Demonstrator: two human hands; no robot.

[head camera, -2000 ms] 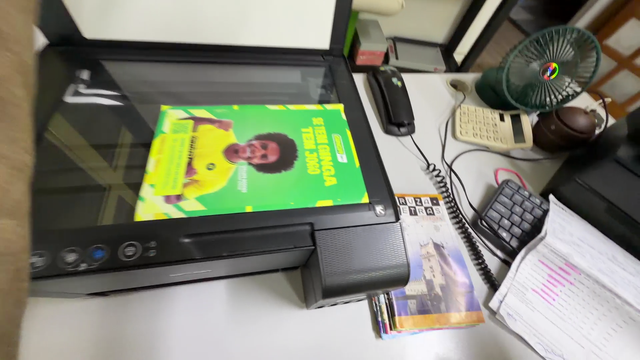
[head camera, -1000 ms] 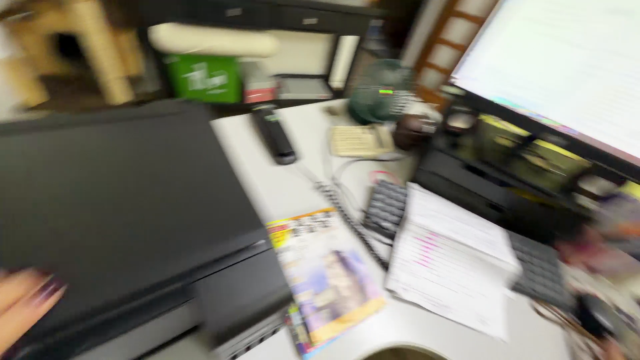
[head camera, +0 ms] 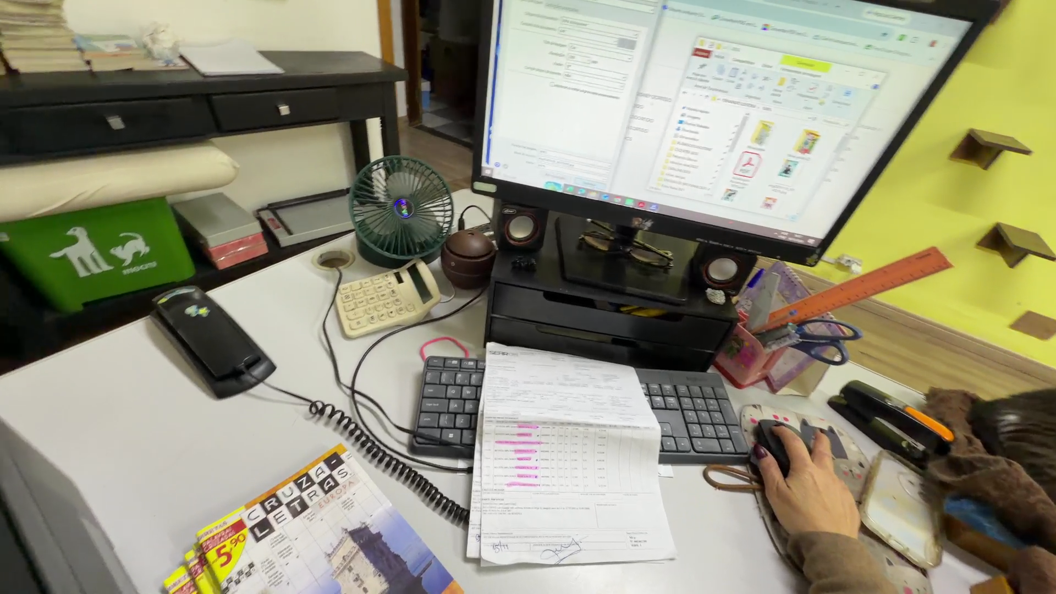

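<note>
My right hand [head camera: 804, 487] rests over a black computer mouse [head camera: 774, 444] on a patterned mouse pad [head camera: 841, 458], at the lower right. My left hand is out of the frame. Left of the mouse, printed sheets with pink highlighting [head camera: 569, 462] lie across the middle of a black keyboard [head camera: 697, 412]. Above them a monitor [head camera: 726, 107] is lit, showing several windows. A stack of crossword magazines [head camera: 330, 528] lies at the lower left.
A corded black telephone handset [head camera: 210, 342], a cream calculator [head camera: 388, 299] and a green fan [head camera: 402, 210] stand on the left. A black drawer riser [head camera: 606, 313] is under the monitor. To the right are a pen holder [head camera: 747, 355], a stapler [head camera: 895, 421] and a phone in a clear case [head camera: 901, 507].
The view has swung right, from the printer to the monitor. The printer lid, raised at first, was down a second ago. A hand seen on it then is gone from view; my right hand now shows at the mouse.
</note>
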